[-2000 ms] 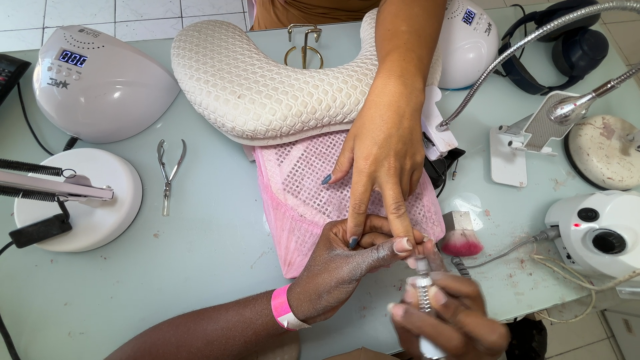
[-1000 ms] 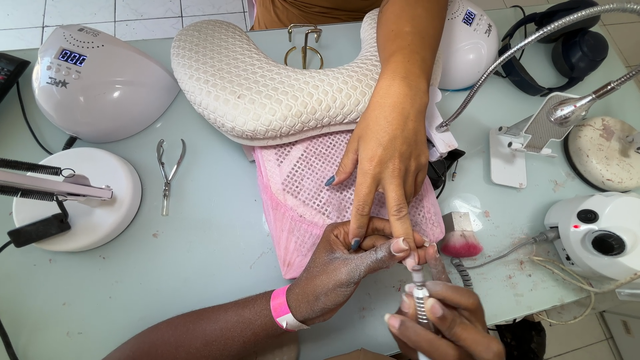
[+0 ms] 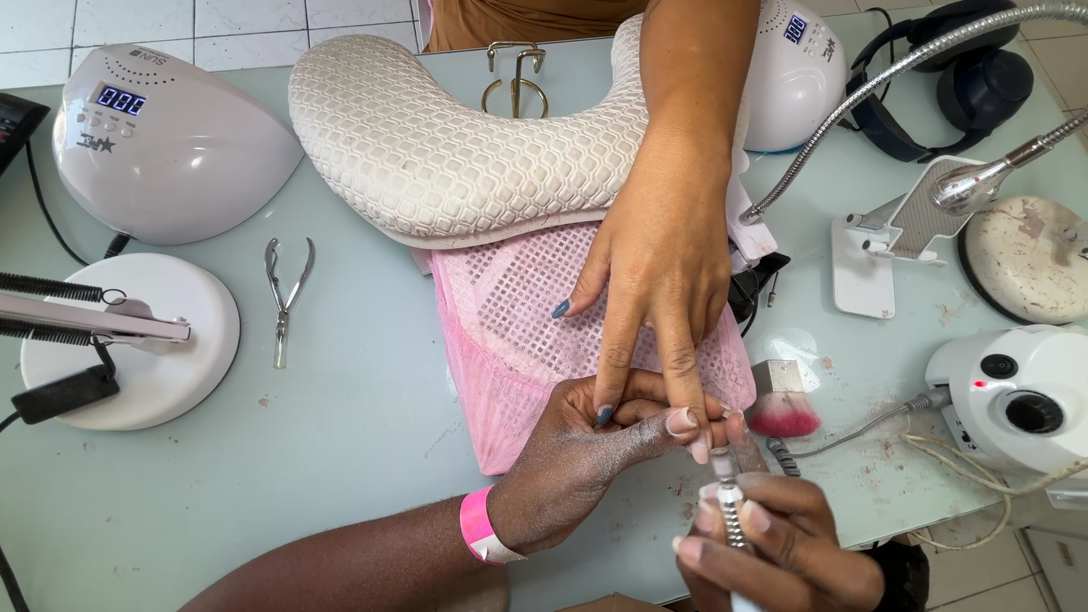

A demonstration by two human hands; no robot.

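Observation:
My left hand (image 3: 586,450), with a pink and white wristband, grips a finger of another person's hand (image 3: 667,246). In my right hand (image 3: 782,535) is an electric nail drill handpiece (image 3: 731,510), its tip beside the nail of that finger. The other person's thumb and one finger show blue-grey nails. Their hand lies over a pink mesh-covered dust collector (image 3: 527,314), and their forearm crosses a white textured curved armrest (image 3: 459,161). A dust brush (image 3: 784,404) with pink bristles sits just right of the mesh. The white drill control unit (image 3: 1016,399), its red light lit, stands at the right.
Cuticle nippers (image 3: 285,302) lie on the glass tabletop (image 3: 357,476). Nail lamps stand at the left (image 3: 170,144) and upper right (image 3: 795,76). A round lamp base (image 3: 132,340), a phone stand (image 3: 901,221), headphones (image 3: 986,85) and a flexible metal lamp neck (image 3: 858,93) surround the work area.
My right hand and the drill handpiece have shifted slightly, and the handpiece's tilt has changed. My left hand keeps its hold on the finger.

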